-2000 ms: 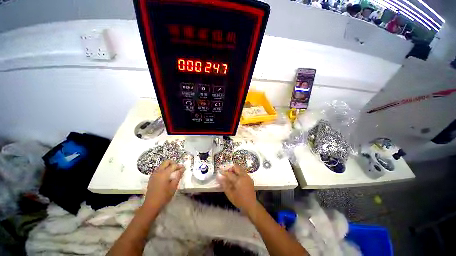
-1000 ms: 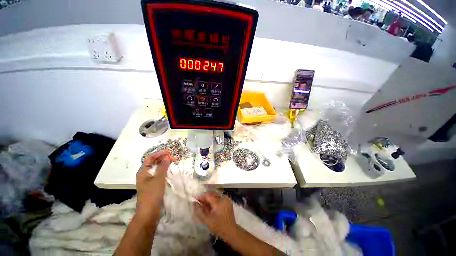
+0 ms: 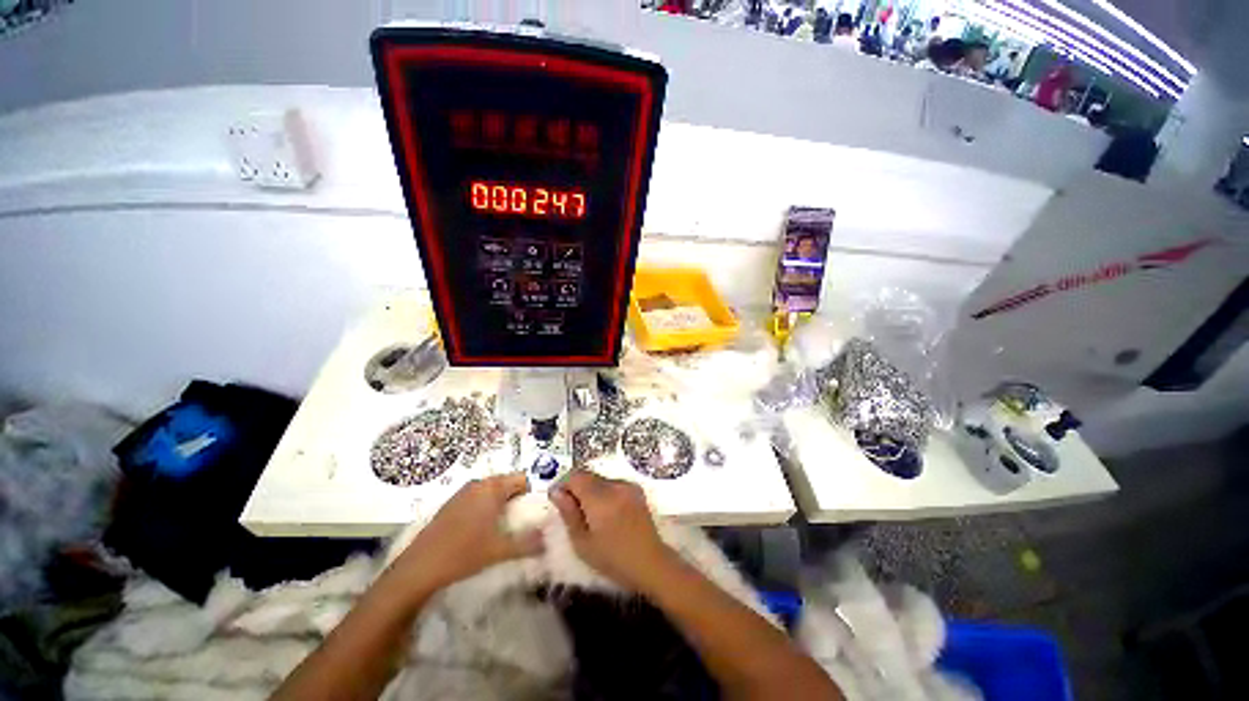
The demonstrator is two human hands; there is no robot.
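Observation:
My left hand and my right hand hold a white fur trim between them at the table's front edge. The trim's edge is just in front of the lower die of the snap-setting machine; whether it touches the die is hidden by my fingers. The machine's nose is above the die, below the black control panel reading 000247. Wells of silver snap parts lie left and right of the die. No separate snap part can be made out in my fingers.
A yellow tray and an upright phone stand at the back. A clear bag of fasteners lies on the right table. White fur is piled at lower left. A blue crate is at lower right.
My hands were apart over the parts, then the left was raised with the fur hanging between them. Now both are close together at the die with the fur. The view has shifted slightly.

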